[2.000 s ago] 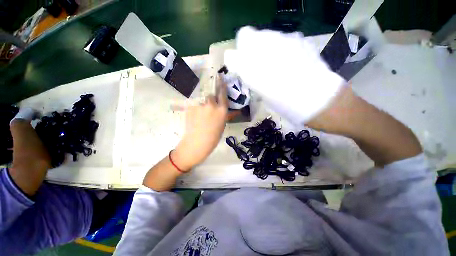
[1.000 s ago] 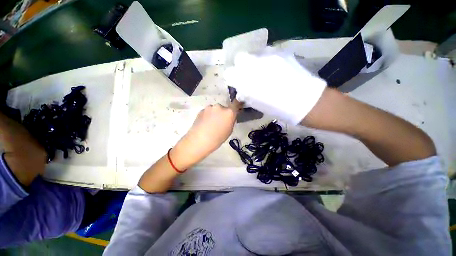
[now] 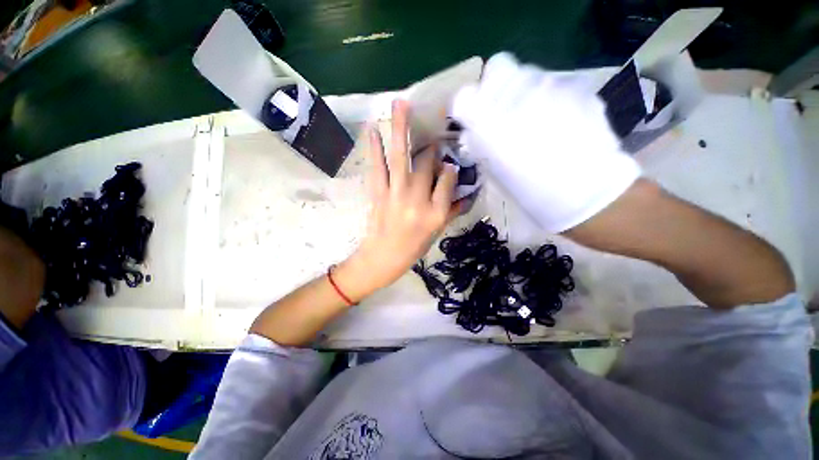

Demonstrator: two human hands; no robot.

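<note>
An open packaging box point(image 3: 466, 183) stands between my hands on the bench, its white lid flap raised at the back. My bare left hand point(image 3: 407, 198), with a red wrist band, holds the box's left side with its fingers spread. My right hand point(image 3: 548, 144), in a white work glove, is at the box's right side and mouth; its fingertips are partly hidden, and I cannot tell what they hold. Something black and white shows in the box mouth. A loose heap of black USB charging cables point(image 3: 503, 280) lies just in front of my body.
Open boxes with white flaps stand at the left point(image 3: 321, 142) and right point(image 3: 621, 101) of the bench point(image 3: 260, 216). Another cable heap point(image 3: 94, 238) lies far left beside a neighbour's arm point(image 3: 20, 278). The green conveyor point(image 3: 359, 54) runs beyond, carrying dark boxes.
My left hand has gone from closed fingers low at the box to spread fingers along its side. My gloved hand has shifted slightly right. Dark boxes on the conveyor have changed position.
</note>
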